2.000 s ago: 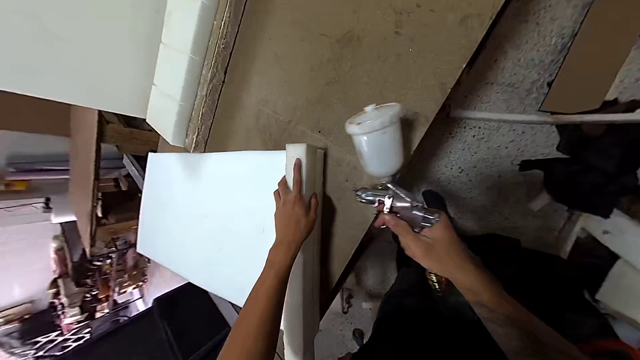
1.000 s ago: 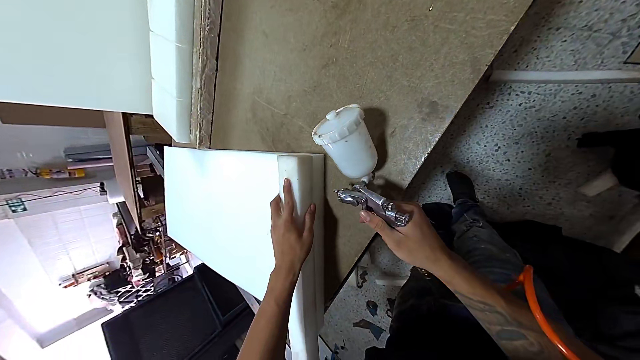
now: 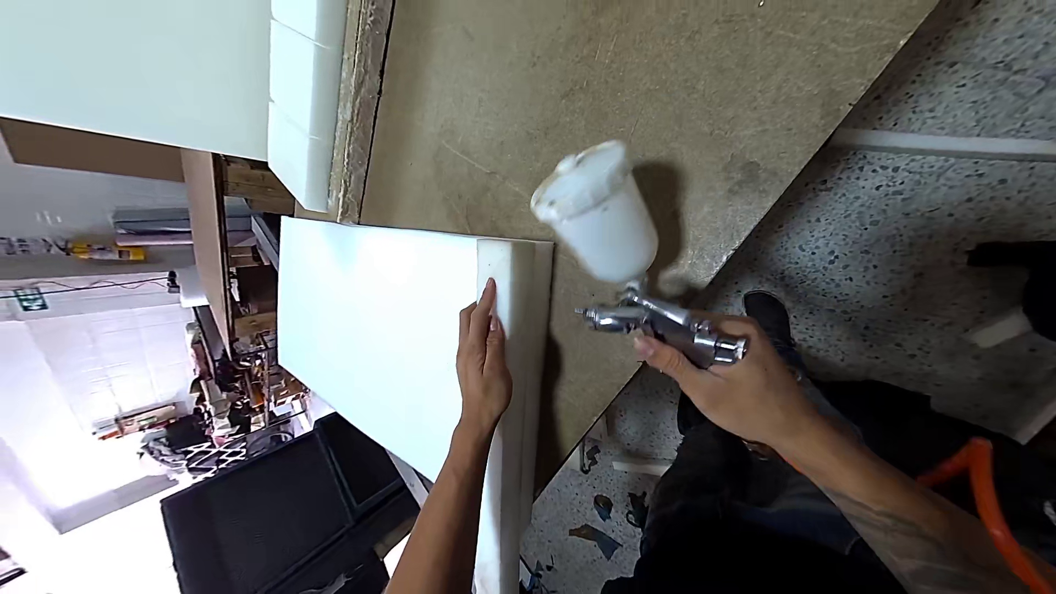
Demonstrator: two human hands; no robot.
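Observation:
My right hand (image 3: 734, 379) is closed around the handle of a metal spray gun (image 3: 664, 322). A white plastic cup (image 3: 602, 214) sits on the gun, and the nozzle points left toward a white foam block (image 3: 363, 322). My left hand (image 3: 484, 363) rests with extended fingers on the strip along the block's near edge (image 3: 516, 404), gripping nothing. The block lies against the brown work table (image 3: 511, 107). Whether the gun is spraying cannot be told.
More white foam pieces (image 3: 301, 107) lie at upper left beside a rough board edge. An orange hose (image 3: 986, 495) passes by my right forearm. Scraps (image 3: 596, 540) lie on the speckled floor. A black padded piece (image 3: 264, 511) is at lower left.
The view has shifted somewhat. My right hand still holds the spray gun, and my left hand stays on the foam edge. The orange hose shows now but not two seconds ago.

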